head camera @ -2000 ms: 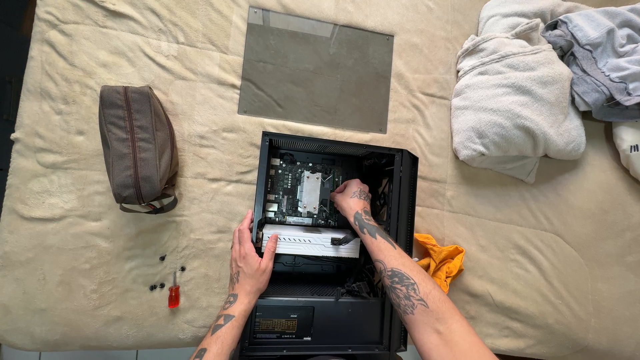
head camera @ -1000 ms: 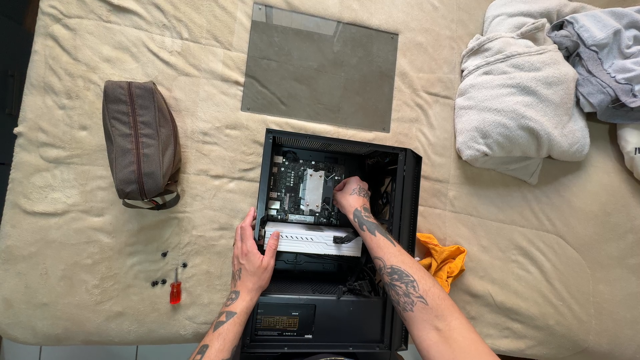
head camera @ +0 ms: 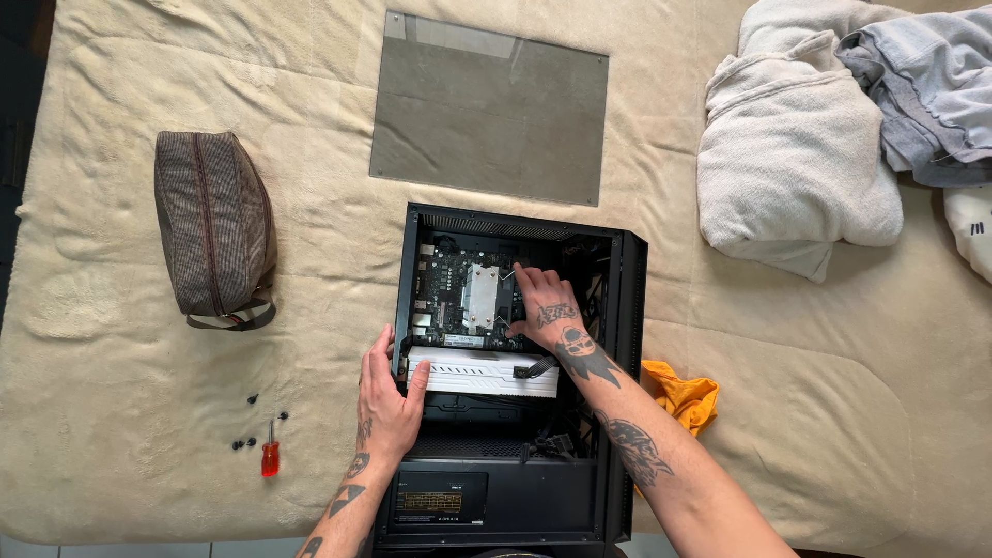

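Observation:
An open black computer case (head camera: pixel 542 496) lies on its side, its motherboard (head camera: pixel 442 283) showing. On the board stands a CPU cooler with a silver top plate (head camera: pixel 482 298). My right hand (head camera: pixel 542 302) is at the cooler's right side, thumb and index finger spread at the two ends of its thin wire clips; the dark part between them is partly covered. My left hand (head camera: pixel 391 399) rests on the case's left edge, thumb over the left end of a white graphics card (head camera: pixel 465 372). A black cable is plugged into the card. A power supply label shows at the bottom of the case.
A tinted glass side panel (head camera: pixel 488 108) lies above the case on a beige blanket (head camera: pixel 325 232). Left are a brown zippered bag (head camera: pixel 213 225), a red-handled screwdriver (head camera: pixel 270 459) and several black screws (head camera: pixel 252 399). Right are an orange cloth (head camera: pixel 686 395) and folded light fabrics (head camera: pixel 798 147).
My right hand's thumb and index finger are now spread beside the cooler; earlier the fingers were closer together there. My left hand stays at the case edge.

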